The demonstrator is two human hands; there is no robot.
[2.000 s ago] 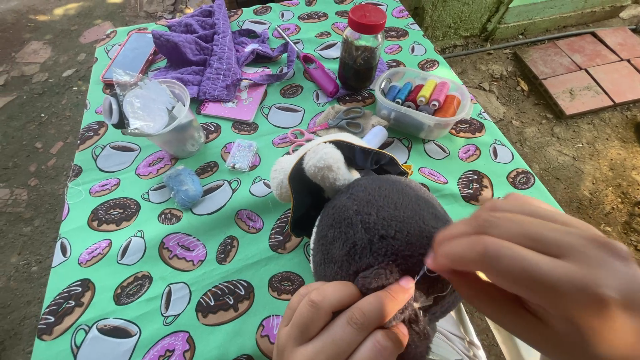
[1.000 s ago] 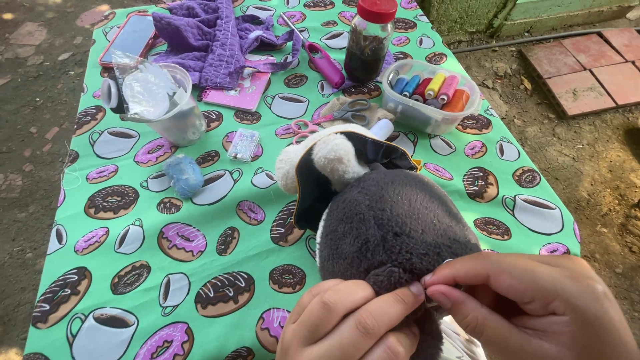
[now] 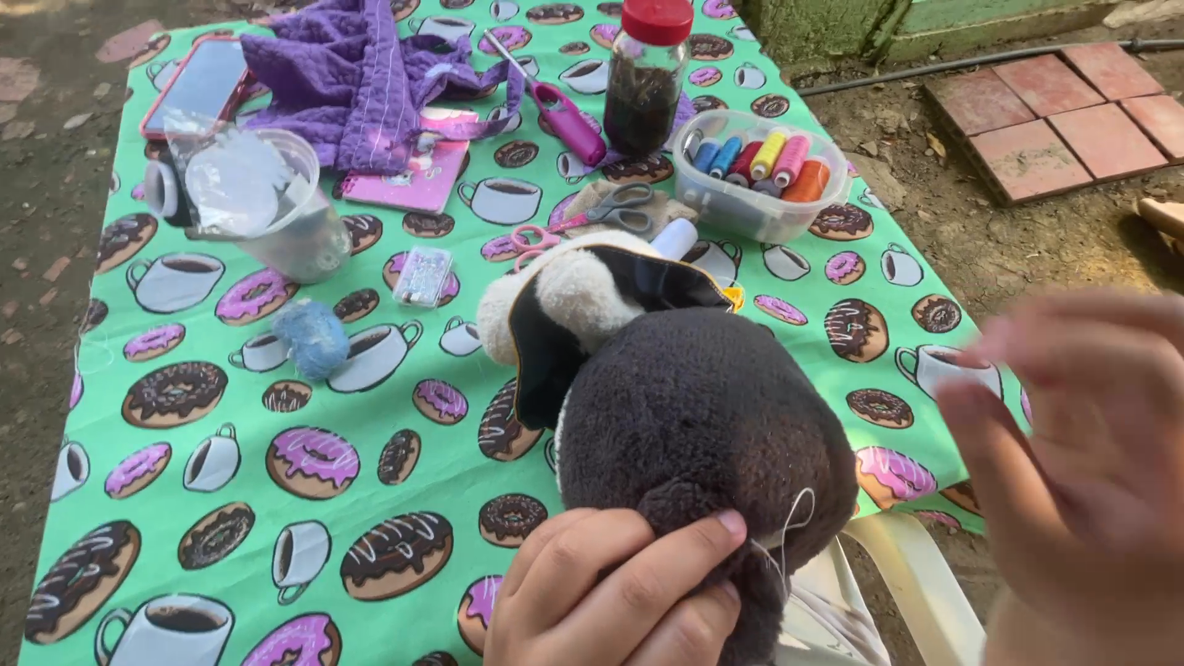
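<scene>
A dark grey and white plush toy (image 3: pixel 694 416) lies at the table's near edge, its back toward me. A black cloth piece with yellow edging (image 3: pixel 546 356) is around its white part. My left hand (image 3: pixel 615 587) grips the dark plush low down, fingers pinching the fabric. Beside those fingertips a loop of white thread (image 3: pixel 797 523) stands out from the plush. My right hand (image 3: pixel 1082 444) is raised at the right, blurred, away from the toy; whether a needle is between its thumb and finger cannot be told.
Behind the toy lie scissors (image 3: pixel 622 211), a white thread spool (image 3: pixel 675 239), a plastic tub of thread spools (image 3: pixel 763 208), a jar with red lid (image 3: pixel 646 83) and a pink lighter (image 3: pixel 566 120). Leftward are a plastic cup (image 3: pixel 305 227), blue fluff (image 3: pixel 312 340), purple cloth (image 3: pixel 342 83) and a phone (image 3: pixel 196 85).
My right hand has moved away from the plush, up and to the right. The loop of white thread now shows where its fingers were. My left hand keeps its hold.
</scene>
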